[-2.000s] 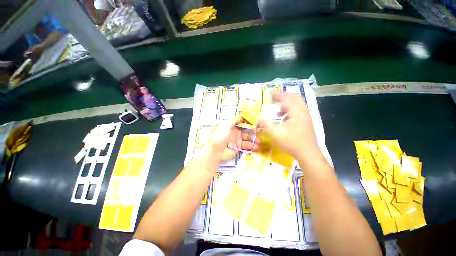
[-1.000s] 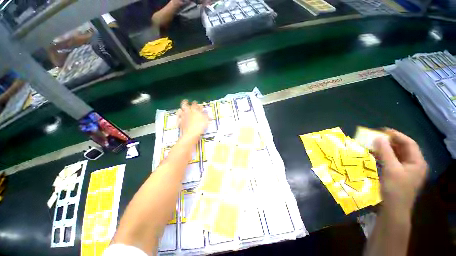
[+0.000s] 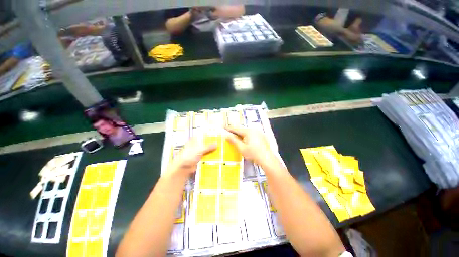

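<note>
A whitish blister tray (image 3: pixel 173 246) with rows of dark- and yellow-outlined pockets lies in front of me. A yellow sticker sheet (image 3: pixel 220 188) in two columns lies on its middle. My left hand (image 3: pixel 190 153) is at the sheet's upper left, its fingertips on or just over the yellow. My right hand (image 3: pixel 250 144) is at the sheet's upper right, fingers bent at its top edge. Whether either hand pinches the sheet or a piece is not clear. A pile of loose yellow pieces (image 3: pixel 342 180) lies right of the tray.
Left of the tray lie another yellow sticker sheet (image 3: pixel 95 208) and a white backing skeleton (image 3: pixel 49 206) with pale scraps. Behind them are a lit smartphone (image 3: pixel 115 130), a square case (image 3: pixel 91 145) and a white clip (image 3: pixel 135 146). Spare trays (image 3: pixel 423 130) are stacked far right. People's arms show across the green belt.
My right hand has moved from the loose yellow pile back over the tray. My left hand has come from the tray's upper left to the sticker sheet. The camera view has shifted.
</note>
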